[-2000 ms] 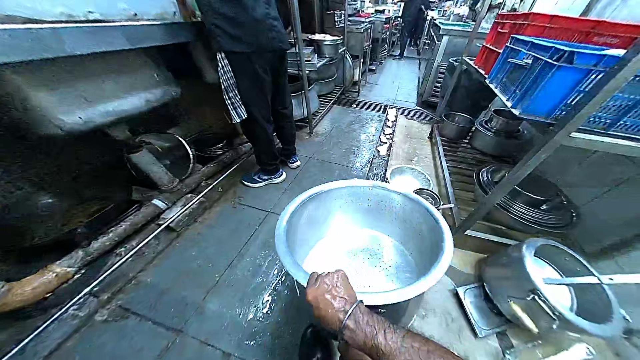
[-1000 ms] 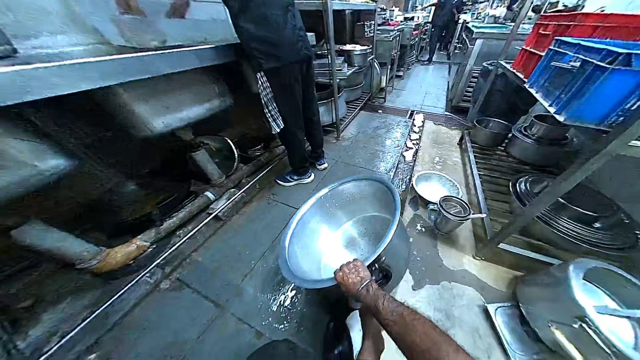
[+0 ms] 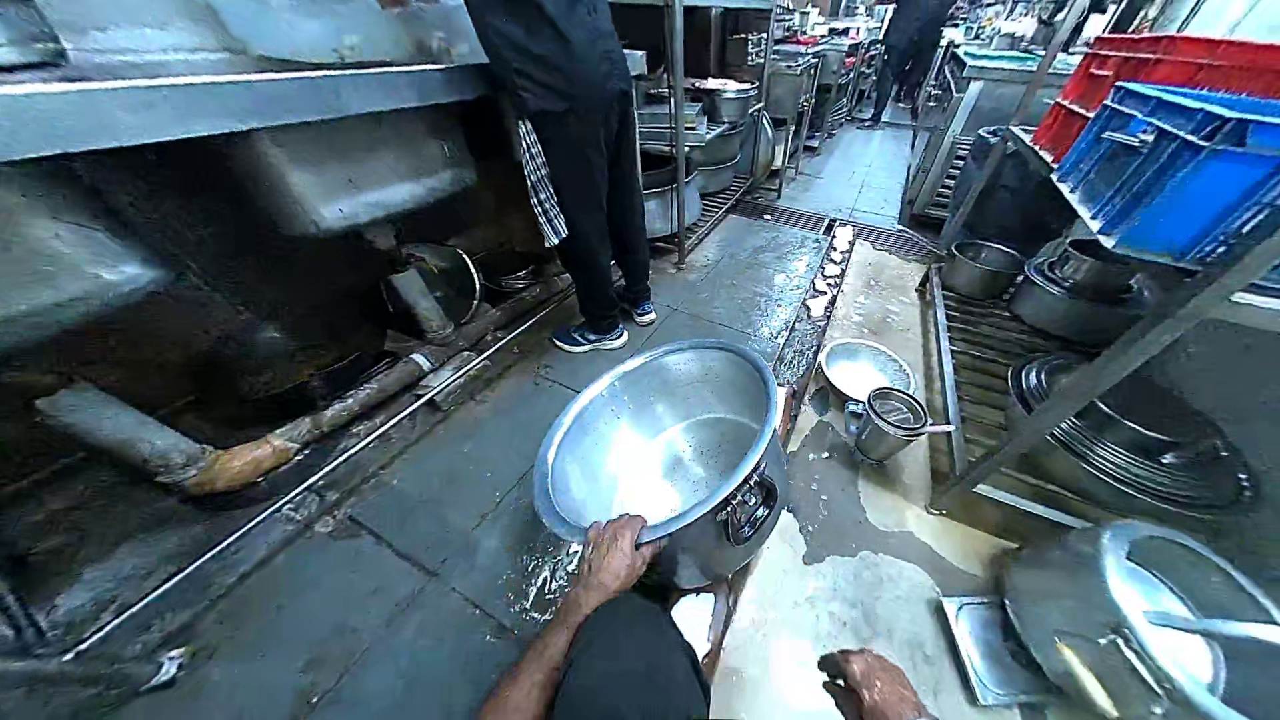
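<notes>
A large round metal pot (image 3: 668, 450) stands tilted to the left on the wet floor in front of me, its inside bare and shiny. My left hand (image 3: 614, 562) grips its near rim, fingers over the edge. The side handle of the pot faces right. Low at the right, my right hand (image 3: 872, 684) holds nothing, its fingers partly curled above the pale wet floor. Beyond the pot to the right lie a metal bowl (image 3: 866, 368) and a metal mug with a strainer (image 3: 893, 425) on top.
A person (image 3: 590, 150) in dark clothes stands ahead at the sinks. A big pot (image 3: 1140, 610) and a rectangular metal tray (image 3: 990, 650) are at the lower right. Blue (image 3: 1170, 170) and red crates (image 3: 1170, 80) sit above a rack of pots (image 3: 983, 268). Pipes run along the left.
The pot, upright two seconds ago, has tipped left. My left hand now holds its near rim, and my right hand is apart from it at the lower right.
</notes>
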